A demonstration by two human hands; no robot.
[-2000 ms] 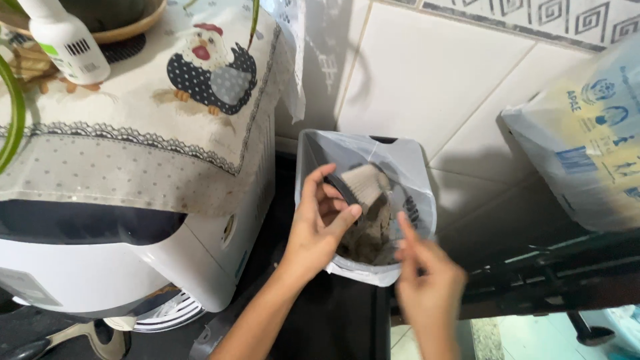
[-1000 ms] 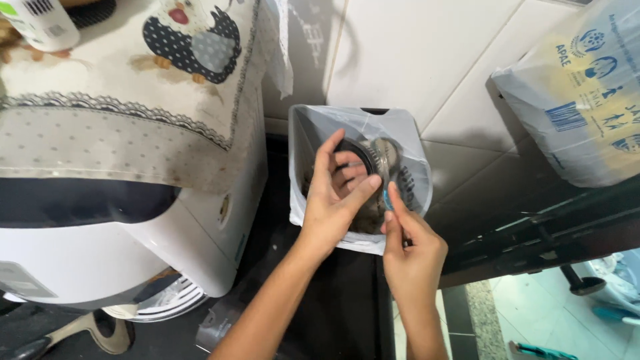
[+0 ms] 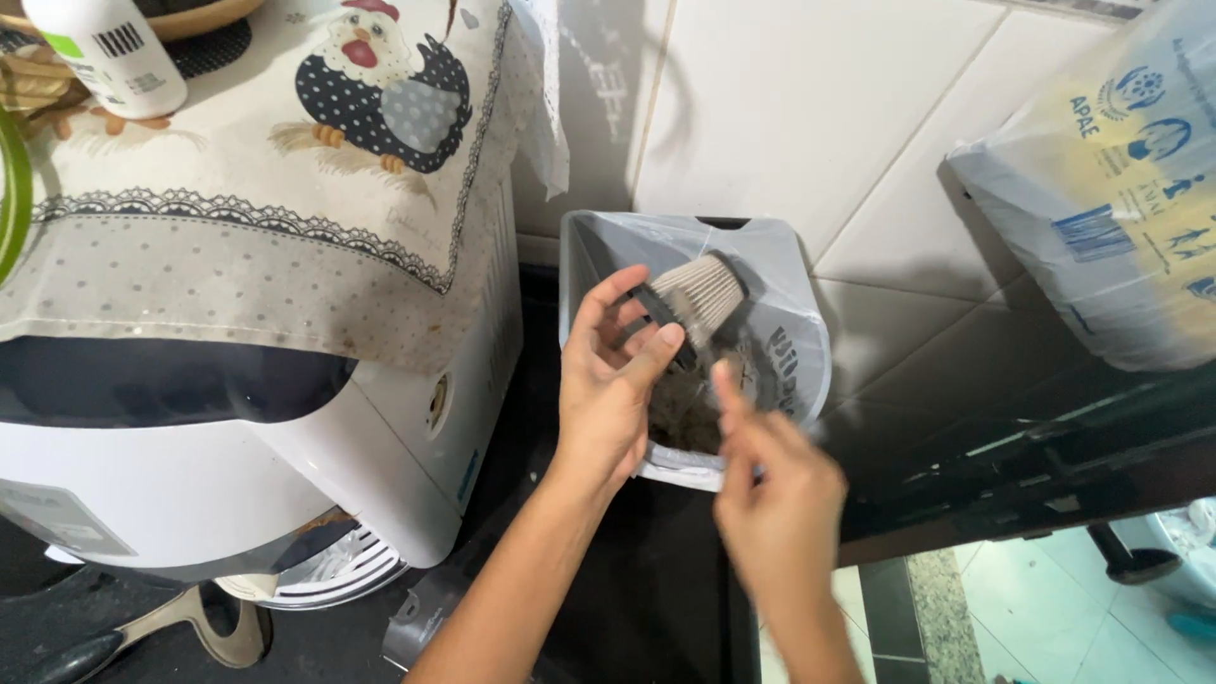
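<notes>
Over a small grey bin [image 3: 578,237] lined with a thin plastic bag, my left hand [image 3: 617,366] grips a pleated filter [image 3: 705,290] by its dark plastic rim. The filter's pale pleats point up and to the right, tilted. Beside its lower edge is my right hand [image 3: 774,461], blurred, with one finger extended toward the pleats and the others curled. Whether something slim is held there cannot be told. Grey-brown dust and debris [image 3: 689,413] lie in the bin below the filter.
A white appliance [image 3: 380,475] stands at left under a rooster-print cloth [image 3: 237,275] with a white bottle [image 3: 119,57] on it. A dark transparent plastic part [image 3: 418,622] lies on the black surface. A printed plastic bag [image 3: 1092,218] is at right, before the tiled wall.
One second ago the filter's round end faced up; now its pleated side shows, as it did two seconds ago. A small blue thing at my right fingertips then is not distinguishable now.
</notes>
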